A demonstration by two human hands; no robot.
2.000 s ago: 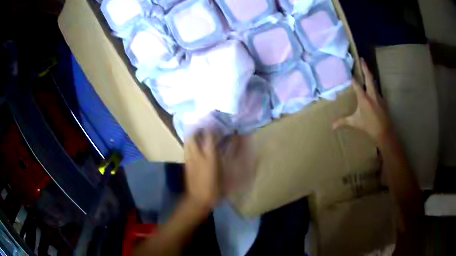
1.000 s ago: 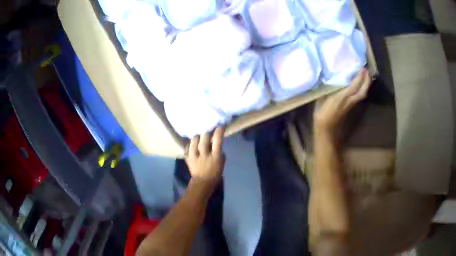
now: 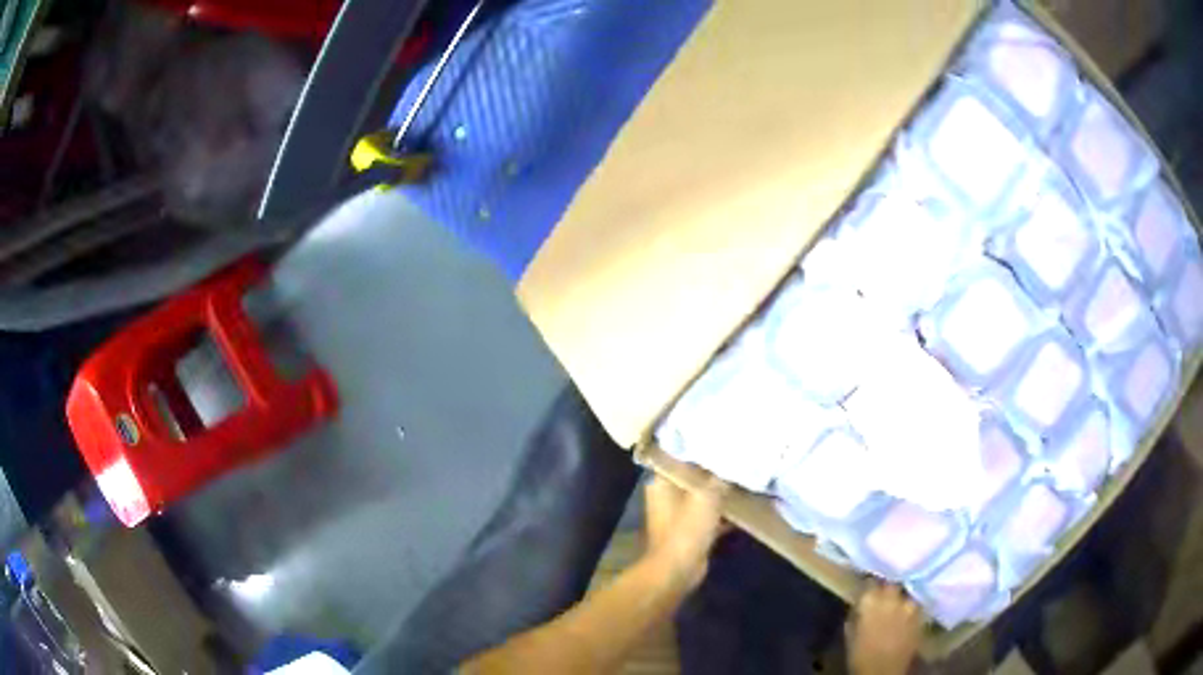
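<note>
A large open brown carton [image 3: 752, 185] lies at the right of the view, one flap folded outward. It is filled with rows of wrapped units [image 3: 976, 323] in whitish bags, with pinkish centres; the middle ones are washed out by glare. My left hand [image 3: 679, 534] holds the carton's near edge close to its left corner, fingertips partly hidden. My right hand [image 3: 884, 626] holds the same edge further right, cut off by the bottom of the picture.
A blue ribbed trolley deck [image 3: 528, 132] with a yellow fitting [image 3: 383, 156] lies beyond the flap. A red plastic stool [image 3: 198, 389] stands on the grey floor [image 3: 396, 396] at the left. Dark frames and red items are at the upper left.
The view has swung, so the carton now appears further right and turned, with more rows of units showing. The red stool has come fully into view. Both hands remain on the carton's near edge.
</note>
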